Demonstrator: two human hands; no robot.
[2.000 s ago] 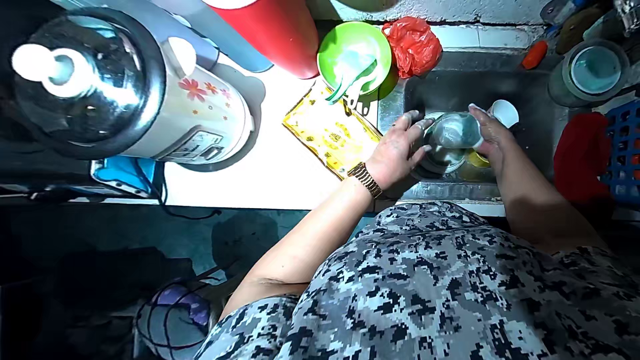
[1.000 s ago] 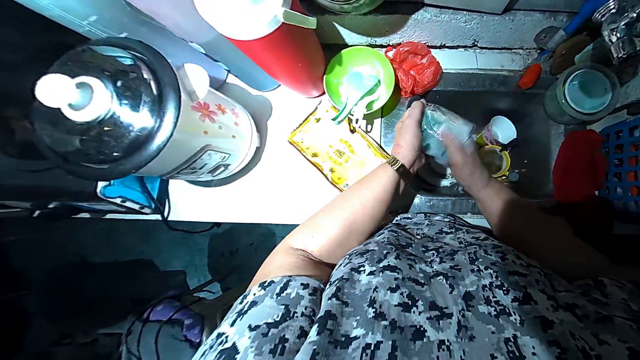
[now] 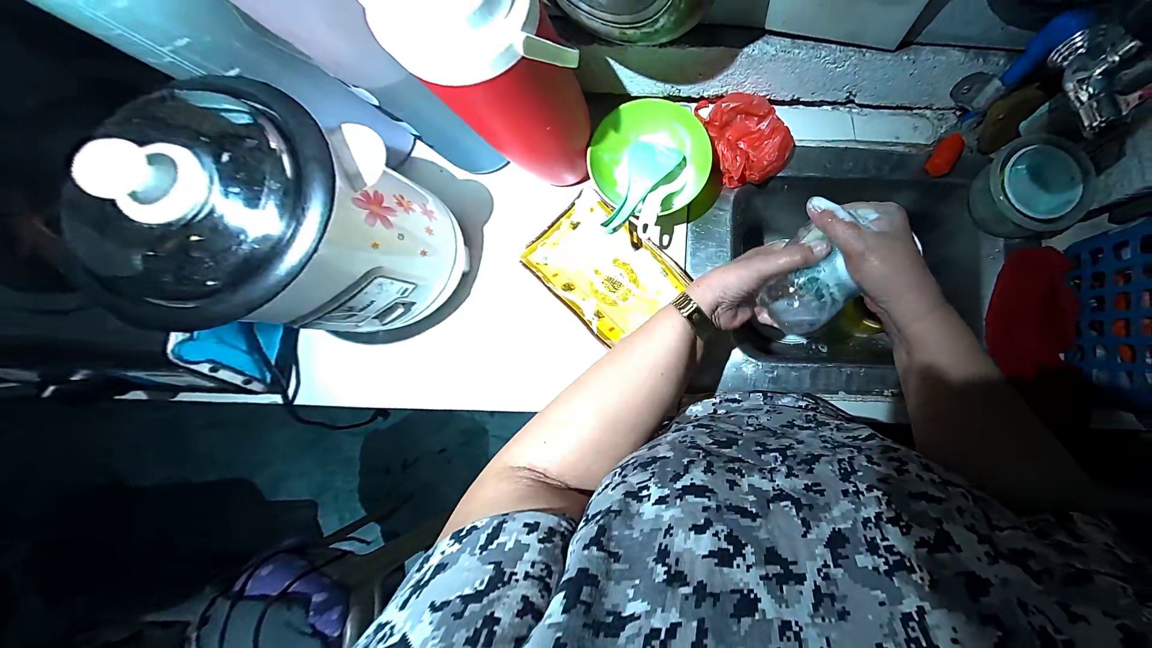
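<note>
Over the metal sink (image 3: 963,270), my left hand (image 3: 751,283) grips a clear glass (image 3: 801,301) from its left side. My right hand (image 3: 877,252) is closed around the upper right part of the same glass, with white suds on the thumb and something pale and soapy, perhaps a sponge, between palm and glass. The glass is tilted, and its far end is covered by the fingers. Beneath my right hand, part of a yellow item (image 3: 855,319) shows in the basin; the rest of it is hidden.
A green bowl (image 3: 630,121) with spoons, a red plastic bag (image 3: 747,139) and a yellow printed packet (image 3: 612,279) lie left of the sink. Farther left stand a red jug (image 3: 531,117) and an electric airpot (image 3: 387,234). Right are a glass jar (image 3: 1035,189), red cloth (image 3: 1030,310) and blue basket (image 3: 1116,297).
My right hand has moved from the glass's right side to its upper part. A white cup, seen beside my hands in the earlier frames, is now almost wholly hidden behind my right hand.
</note>
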